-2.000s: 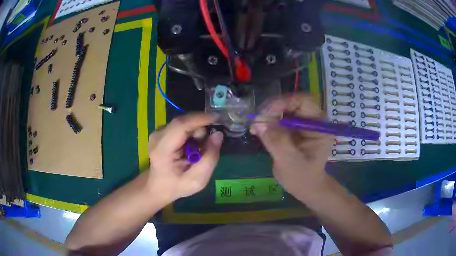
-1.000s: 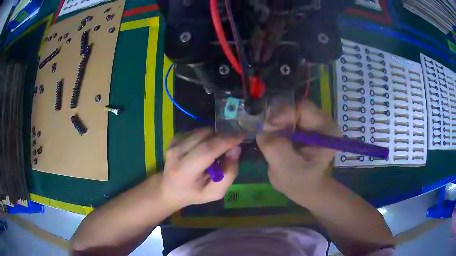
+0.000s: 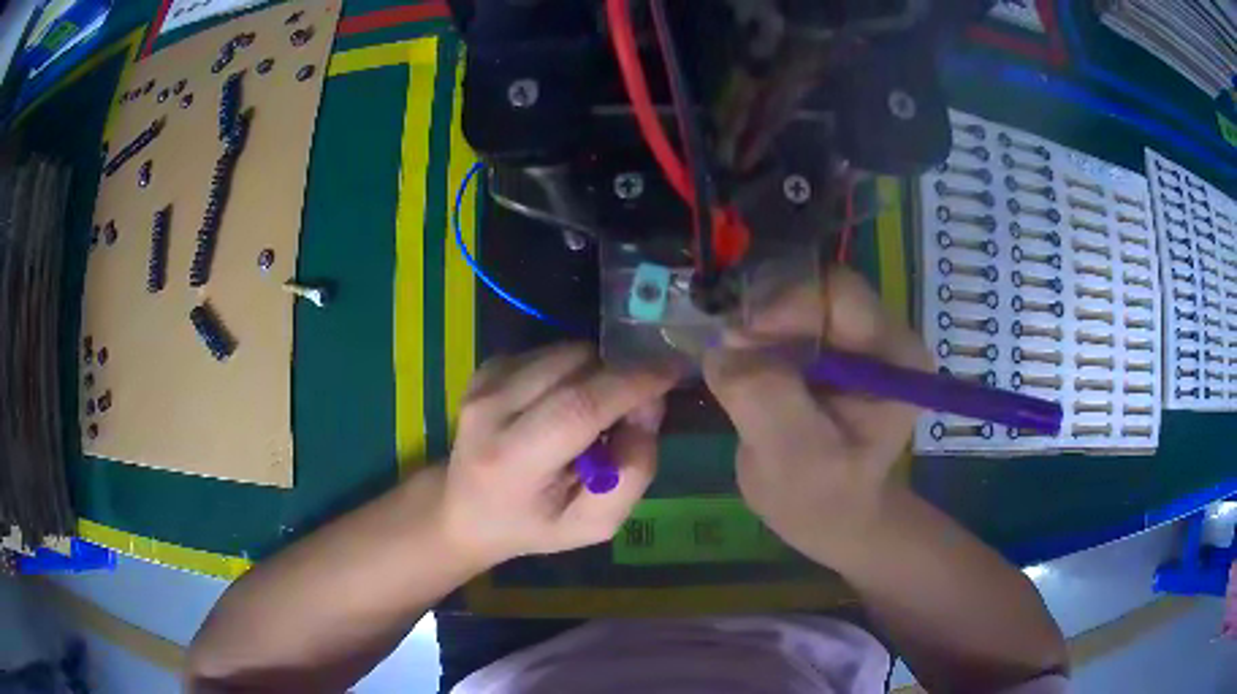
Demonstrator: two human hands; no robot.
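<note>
My right hand [image 3: 828,407] holds the purple marker pen [image 3: 936,389], its tip pointing left at the clear pressure plate. My left hand [image 3: 550,454] holds the short purple pen cap [image 3: 597,468] in its curled fingers, and its fingertips reach the plate's lower edge. The clear pressure plate [image 3: 624,323] with a teal patch [image 3: 649,292] lies under the black test fixture [image 3: 712,136]. Whatever lies at the pen tip is blurred and partly hidden by my fingers.
A cardboard sheet [image 3: 190,393] with dark components in rows and loose is at left, a small screw-like piece [image 3: 309,292] beside it. White component trays [image 3: 1042,319] are at right. A cardboard stack [image 3: 30,366] stands far left. A green label [image 3: 692,530] lies in front.
The view has shifted, so fixture and hands appear farther right. My left fingertips have come closer to my right hand at the plate. Both hands keep hold of the pen and cap.
</note>
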